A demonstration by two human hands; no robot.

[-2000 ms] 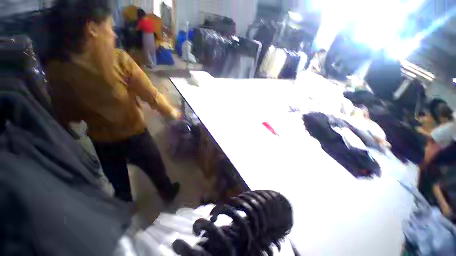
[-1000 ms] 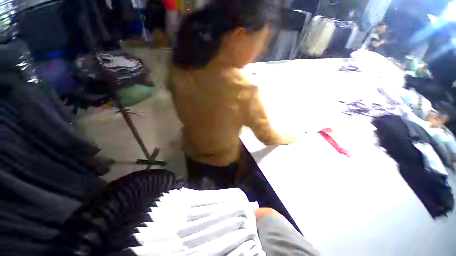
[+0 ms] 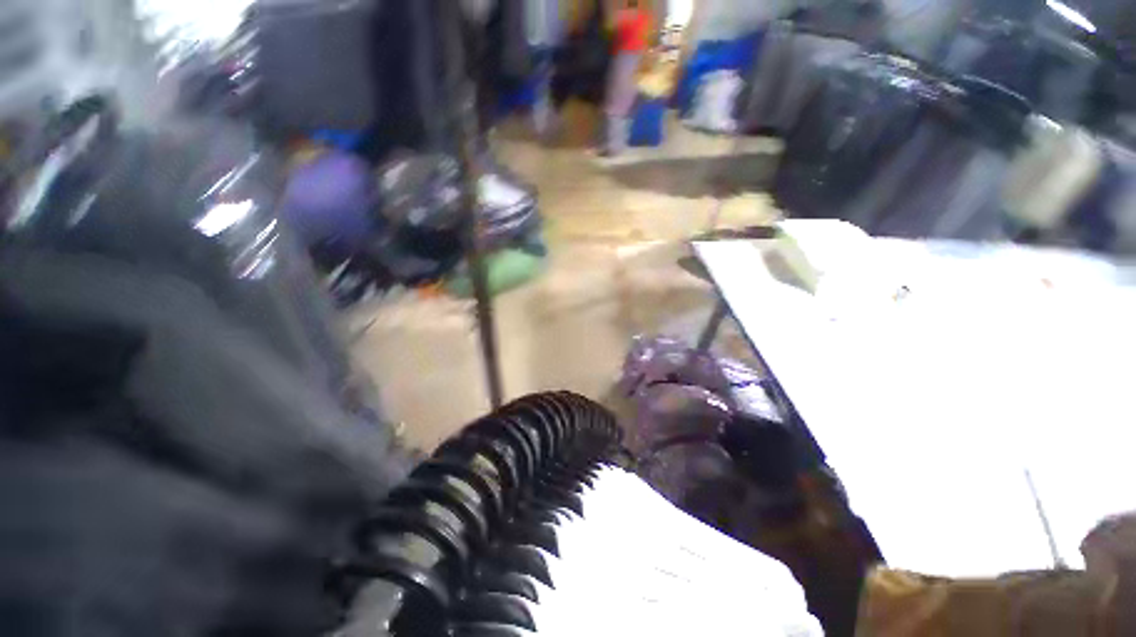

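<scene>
A bundle of white hung shirts (image 3: 673,560) fills the bottom middle of the head view. Its black hangers (image 3: 498,479) form a curved row of many hooks along the bundle's upper left side. The shirts are overexposed, so collars and buttons cannot be made out. Neither of my hands can be made out; what carries the bundle is hidden or below the picture's edge.
Dark garments (image 3: 162,411) hang close on the left. A thin dark rack post (image 3: 480,274) stands ahead. The white table (image 3: 922,411) is at right, with purplish bags (image 3: 679,398) beside it. Another person's mustard clothing (image 3: 984,604) shows at bottom right. Piles lie on the floor.
The view has swung left. The person in mustard has shifted from the middle to the bottom right edge. The grey sleeve and bit of hand beside the shirts are gone from view.
</scene>
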